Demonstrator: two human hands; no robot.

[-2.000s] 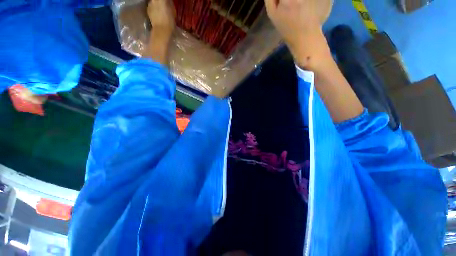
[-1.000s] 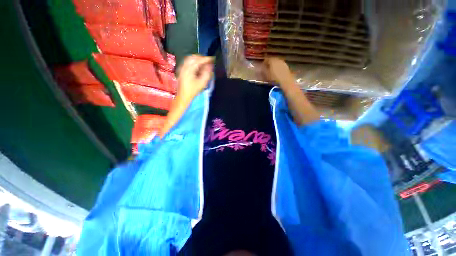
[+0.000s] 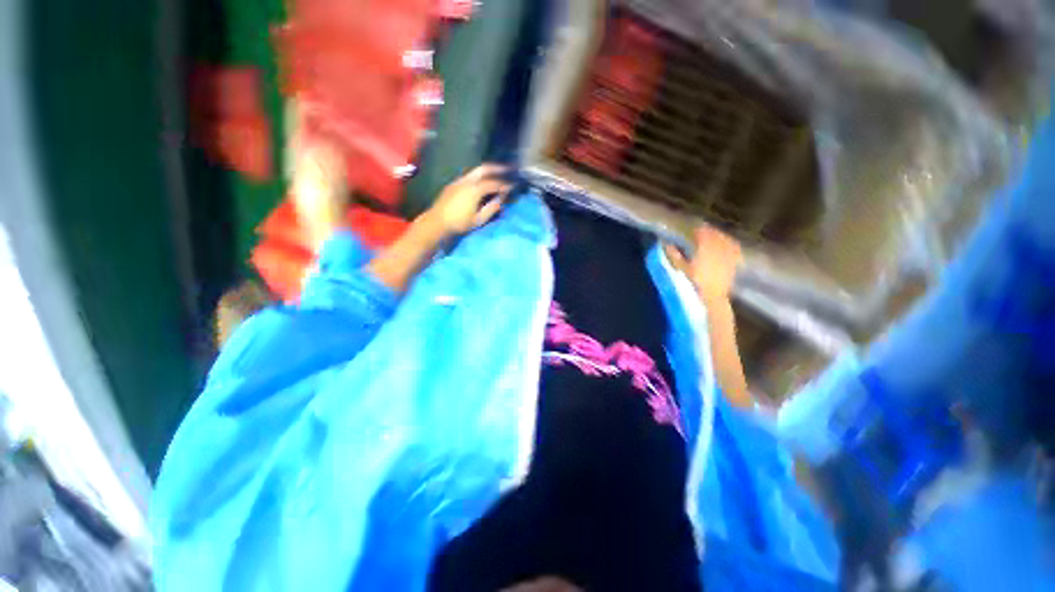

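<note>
Red bubble bags (image 3: 353, 81) lie piled on the green bench at upper left. A brown carton with a clear liner (image 3: 862, 310) stands at upper right; red bags (image 3: 619, 98) fill the slots on its left side, and brown divider ribs (image 3: 723, 133) show beside them. My left hand (image 3: 472, 199) is between bench and carton, fingers curled; no held thing can be made out. My right hand (image 3: 712, 260) is at the carton's near rim beside my smock's edge, blurred; its grip is unclear.
A blurred forearm (image 3: 315, 174) lies over the red bags; whose it is, I cannot tell. Another red bag (image 3: 237, 121) lies farther left on the green surface (image 3: 104, 174). Blurred blue cloth (image 3: 983, 335) is close on the right.
The view has turned, so bench and carton appear tilted. My right hand appears lower and farther right, along the near rim. A blurred forearm now shows over the red bags.
</note>
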